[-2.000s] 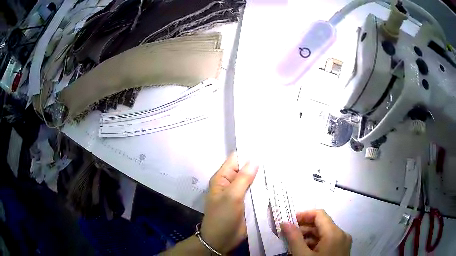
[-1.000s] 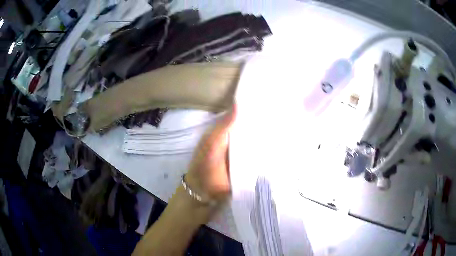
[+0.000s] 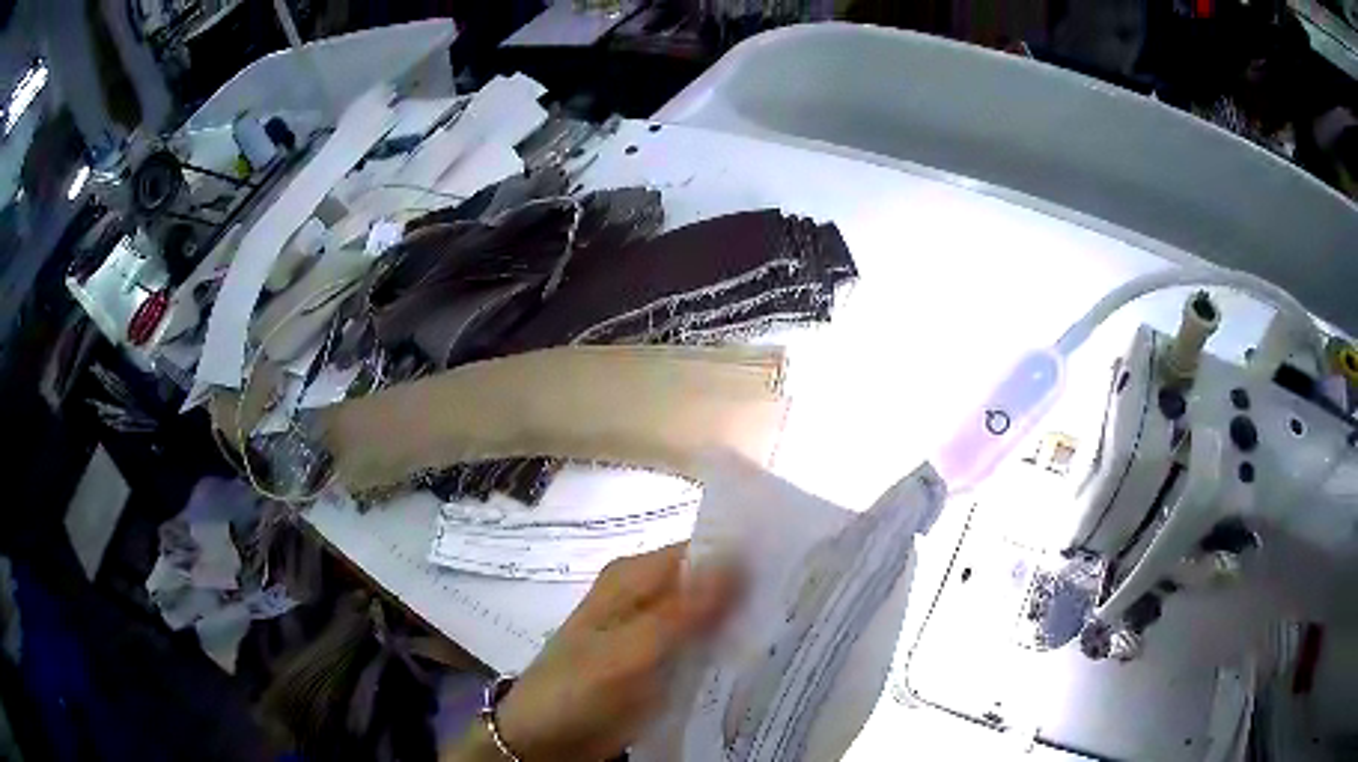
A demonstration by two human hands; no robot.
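My left hand (image 3: 633,633), with a bracelet at the wrist, grips a white sheet (image 3: 775,521) at its left edge, left of the machine. White curved strips with dark lines (image 3: 819,640) lie against the sheet, blurred, reaching up toward the lamp. Whether the strips are in my grip or only rest against the sheet is unclear. My right hand is not in view. Another stack of white lined strips (image 3: 559,539) lies on the table behind my left hand.
Beige fabric pieces (image 3: 551,410) lie left of centre, dark frayed fabric (image 3: 700,283) behind them. A lit sewing lamp (image 3: 1005,421) and the machine head (image 3: 1162,462) stand right. White offcuts (image 3: 276,268) are at far left. A grey raised rim (image 3: 953,134) runs along the back.
The view has tilted up, showing more of the table's back. My right hand has left the picture. The white sheet and lined strips now stand out raised beside my left hand.
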